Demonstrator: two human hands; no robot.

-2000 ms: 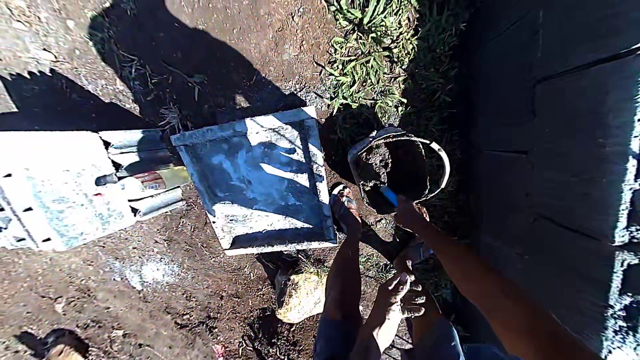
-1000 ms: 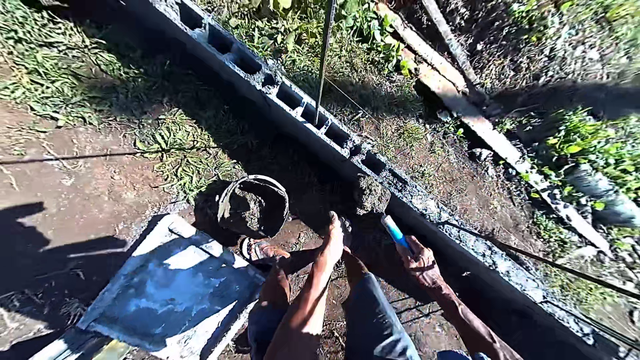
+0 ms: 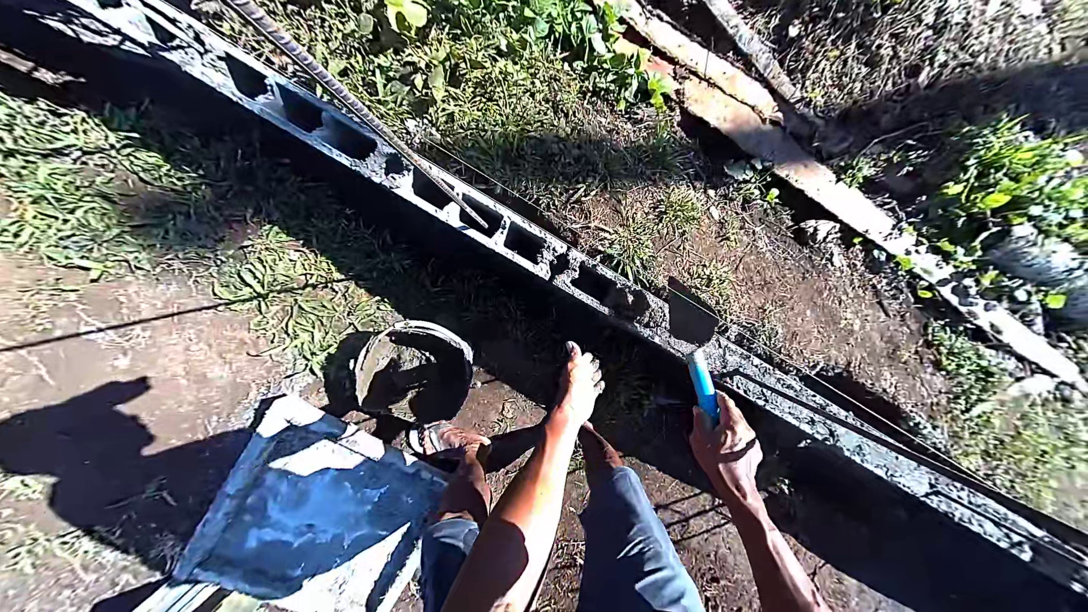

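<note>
My right hand (image 3: 728,442) is closed around the blue handle of a trowel (image 3: 702,382). The dark blade of the trowel lies over the top of a hollow concrete block wall (image 3: 544,268), beside some mortar (image 3: 646,310). To the left, my left hand (image 3: 580,378) hangs over the ground on the near side of the wall, its fingers apart, holding nothing. A bucket (image 3: 414,370) with mortar inside stands left of that hand. A steel reinforcing bar (image 3: 357,110) rises from a block cell. Along the wall runs a thin string line (image 3: 837,393).
A mortar board (image 3: 314,510) with a raised rim lies at lower left, close to my foot (image 3: 450,442). Beyond the wall, long boards (image 3: 790,157) lie on the ground among plants. Grass grows on both sides of the wall.
The view has swung from the bucket and board to the wall. My right hand has moved the trowel from the bucket to the wall top, where its blade now shows.
</note>
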